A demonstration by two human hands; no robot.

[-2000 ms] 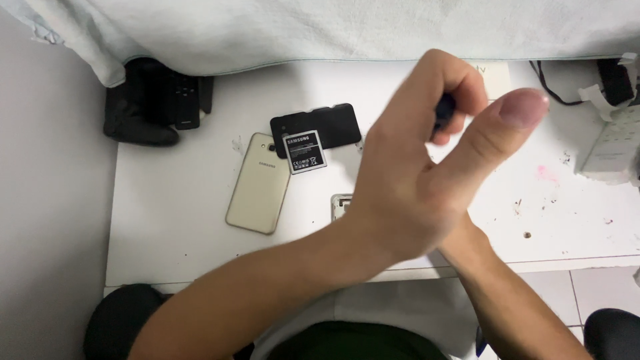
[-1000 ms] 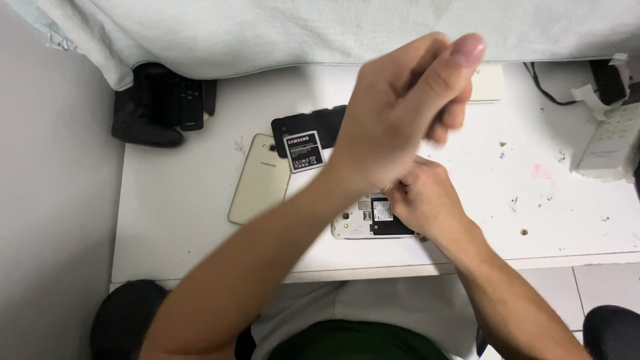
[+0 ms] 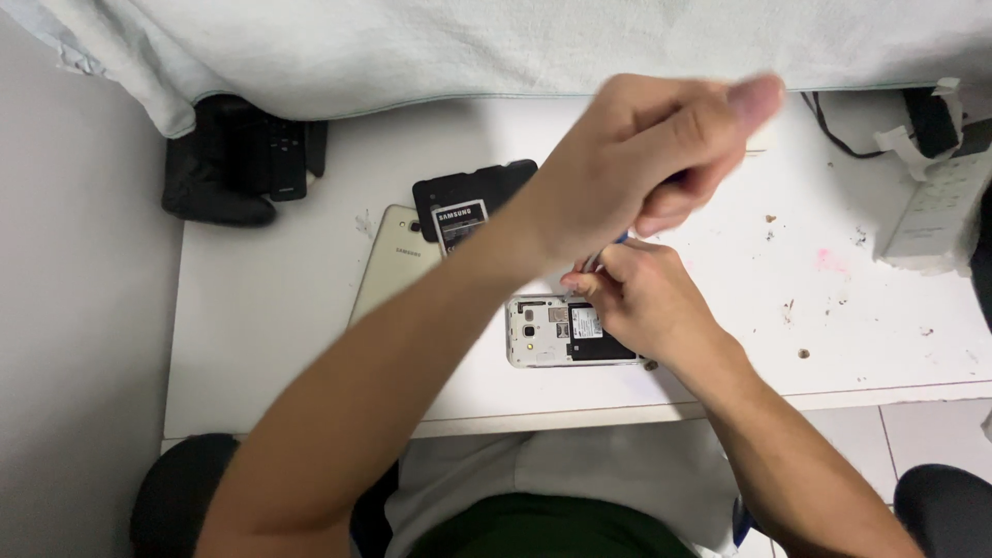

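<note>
An opened smartphone [image 3: 549,350] lies near the table's front edge, its back off and the battery bay showing. My right hand [image 3: 647,298] rests over its right part, fingertips pinching the thin shaft of a screwdriver [image 3: 593,262] whose tip meets the phone's upper edge. Above it, my left hand [image 3: 659,159] is curled around the blue handle, mostly hidden in the fist. A gold Samsung phone back cover [image 3: 394,271] lies to the left, partly hidden by my left forearm. Beside it are a black phone cover [image 3: 473,186] and, on top, a Samsung battery [image 3: 462,213].
Black objects and a remote control [image 3: 288,167] stand at the table's back left. A pale cloth [image 3: 465,46] hangs along the back. At the right are a white remote control [image 3: 938,213] in a plastic wrap and a black cable [image 3: 833,132]. Small stains mark the white table [image 3: 752,333].
Two seconds ago my left hand hid most of my right hand and the phone; now both show below it. Since a second ago, my right hand's fingertips have come into view around the shaft.
</note>
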